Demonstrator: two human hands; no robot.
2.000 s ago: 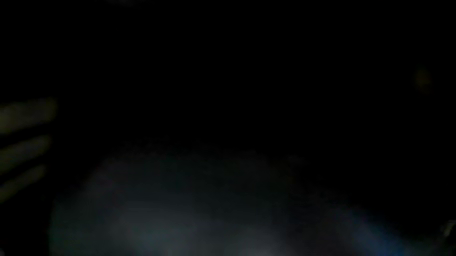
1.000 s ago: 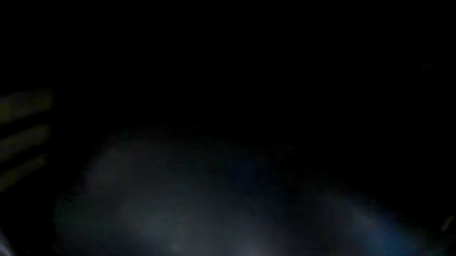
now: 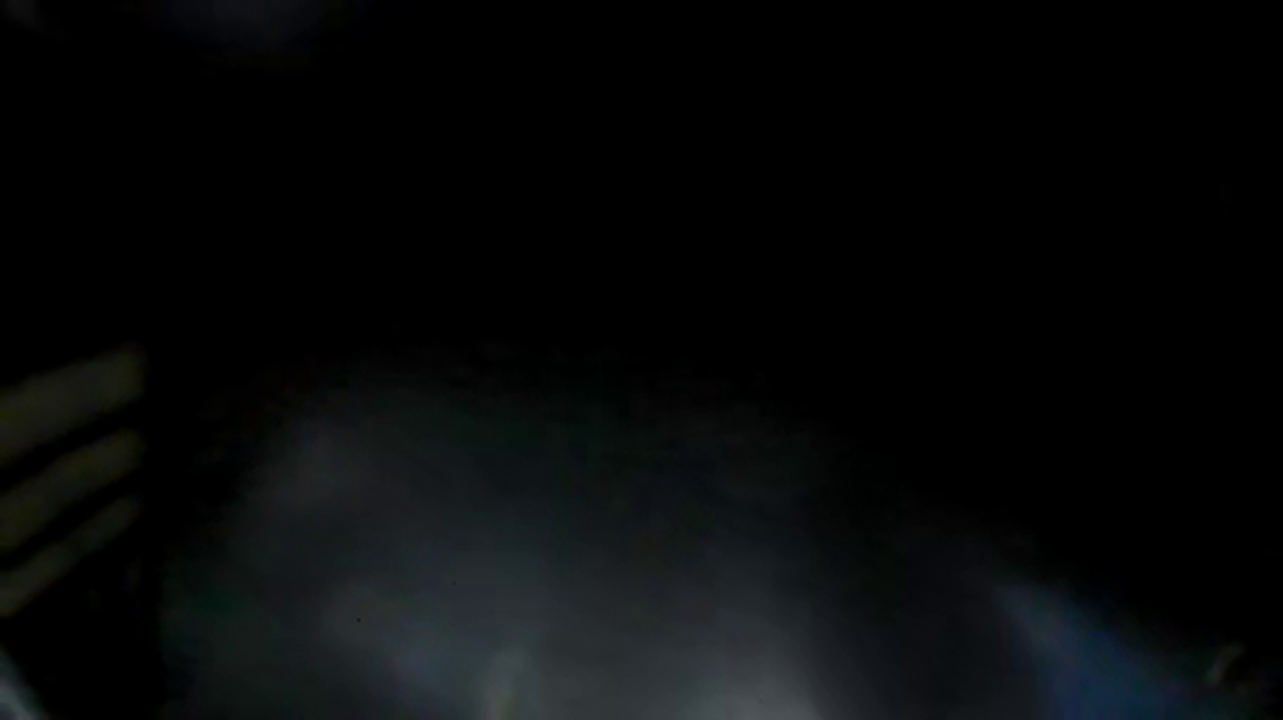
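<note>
The picture is almost wholly black and blurred. A dim grey hazy surface (image 3: 563, 591) fills the lower middle, and I cannot tell what it is. A faint blue patch (image 3: 1098, 668) lies at its lower right. Neither my left hand nor my right hand can be made out. No held or worked-on object can be told apart.
Several dull yellowish slanted bars (image 3: 71, 471) show at the left edge. A small pale spot (image 3: 1224, 664) is at the lower right. A pale streak (image 3: 17, 696) is at the lower left corner. A faint bluish glow (image 3: 253, 17) is at the top left.
The yellowish bars at left rise slightly, then sit lower and more tilted now. A faint bluish glow has appeared at the top left since the last frame. The grey haze has shifted slightly.
</note>
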